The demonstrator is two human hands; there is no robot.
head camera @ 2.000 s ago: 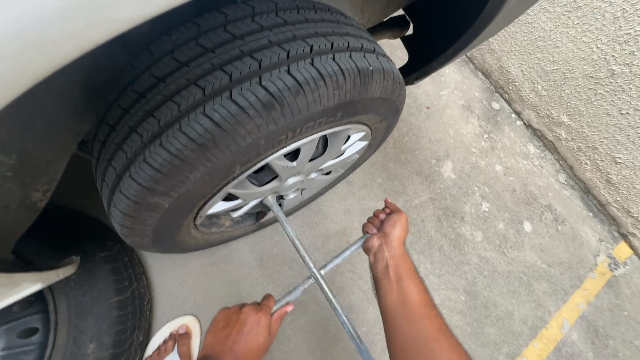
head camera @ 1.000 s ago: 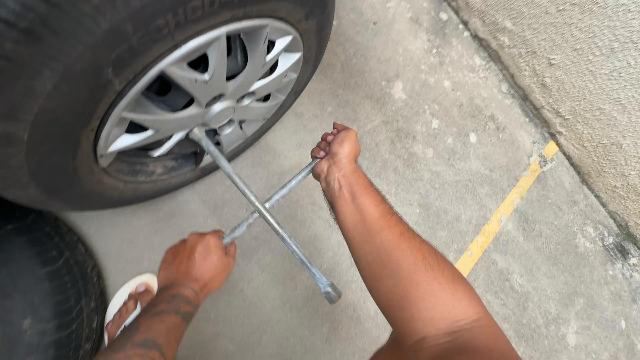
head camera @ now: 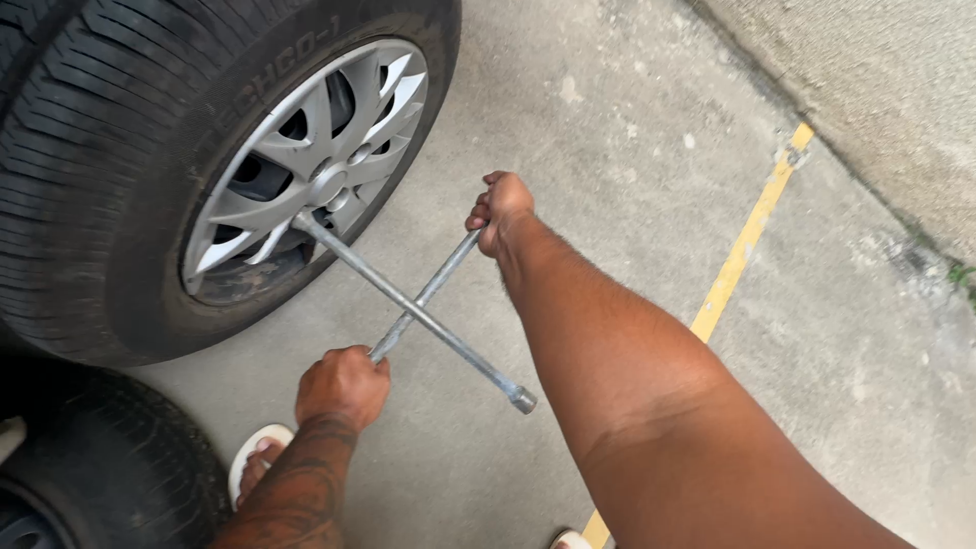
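A steel four-way lug wrench [head camera: 415, 306] reaches from a lug position just below the centre of the silver wheel cover [head camera: 329, 185]; its opposite socket end points toward me at the lower right. My left hand [head camera: 343, 386] is closed around the lower left end of the cross bar. Around the upper right end of the same bar, my right hand [head camera: 501, 211] is closed. The wheel cover sits in a black car tire [head camera: 164, 164], upright on the concrete. Whether the socket is fully seated on the lug is hard to tell.
A second tire [head camera: 114, 450] is at the lower left, near my foot in a white flip-flop [head camera: 259, 457]. A yellow painted line [head camera: 751, 232] crosses the concrete floor on the right. Beyond it stands a rough plastered wall [head camera: 892, 99]. Part of another flip-flop [head camera: 570, 539] shows at the bottom edge.
The view has shifted closer to the wheel since two seconds ago. Both hands keep their hold on the cross bar, and the wrench stays at the wheel.
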